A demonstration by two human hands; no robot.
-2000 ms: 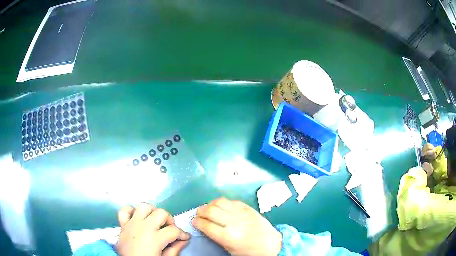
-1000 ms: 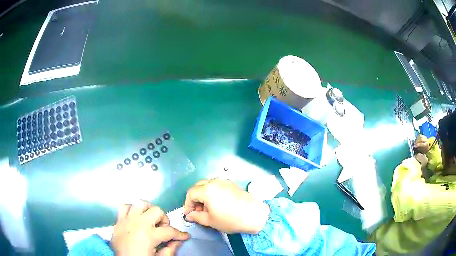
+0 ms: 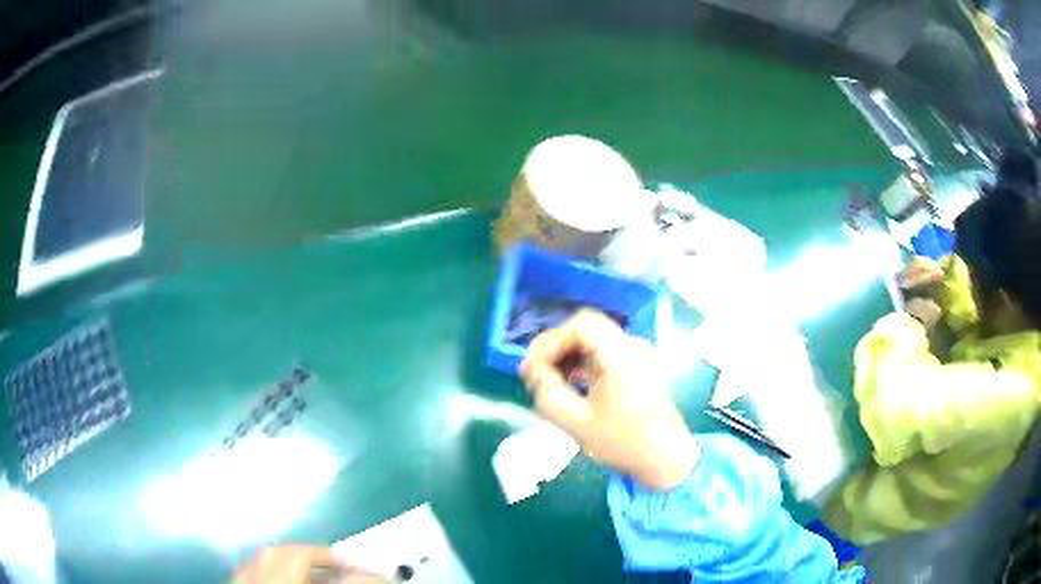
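Observation:
My right hand point(image 3: 611, 394) is over the near side of the blue parts bin point(image 3: 499, 314), thumb and fingertips close together. The view is blurred, so whether a small part is between them cannot be told. Small dark parts point(image 3: 542, 314) lie in the bin, partly hidden by the hand. My left hand point(image 3: 299, 566) is at the bottom edge, mostly cut off, beside a white corner piece point(image 3: 394, 538) with small dark spots near its lower end. The part-used ring sheet point(image 3: 272, 402) and the full ring sheet point(image 3: 69, 394) lie to the left.
A tan round tub point(image 3: 580, 188) stands behind the bin. A white paper piece point(image 3: 532, 459) lies in front. White papers point(image 3: 713, 268) and a dark thin tool point(image 3: 748, 431) are to the right. A tablet cover point(image 3: 91, 188) lies far left. A person in yellow point(image 3: 953, 399) works at right.
My right hand has left the work at the bottom and moved up and right to the bin. The view has shifted, leaving my left hand and the work lower in the picture.

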